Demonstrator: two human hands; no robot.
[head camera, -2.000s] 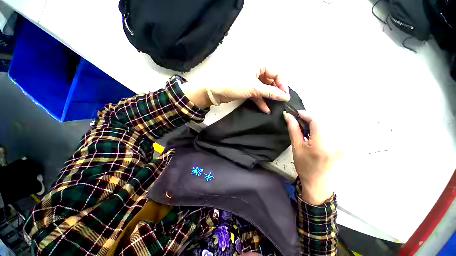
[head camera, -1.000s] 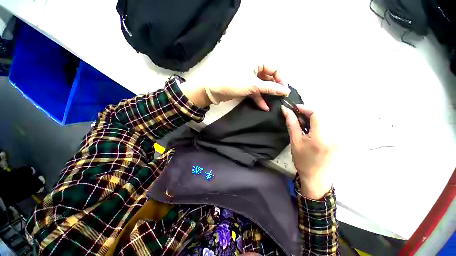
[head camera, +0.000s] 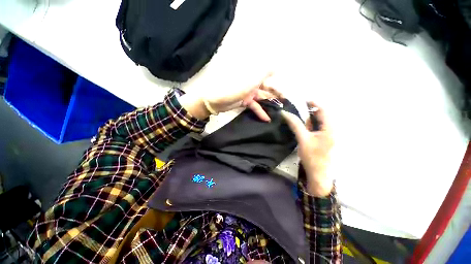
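Note:
A small black bag (head camera: 248, 135) hangs over the table edge above my apron, with a small whitish mark at its upper edge. My left hand (head camera: 242, 100) holds the bag's upper edge between its fingers. My right hand (head camera: 316, 147) is at the bag's upper right, its thumb at the cloth. Dark thread snips (head camera: 312, 119) show between the thumb and fingers of my right hand, with the rest hidden in the palm. Glare blurs parts of both hands.
A larger black bag (head camera: 178, 41) with white labels lies at the upper left of the white table (head camera: 382, 134). A pile of black bags (head camera: 436, 26) with trailing threads is at the upper right. Blue bins (head camera: 93, 108) stand at left. A red-edged frame (head camera: 444, 216) is at lower right.
The view has shifted slightly. The right hand's fingers have opened and moved off the bag's edge with the snips. The whitish mark at the bag's upper edge now shows.

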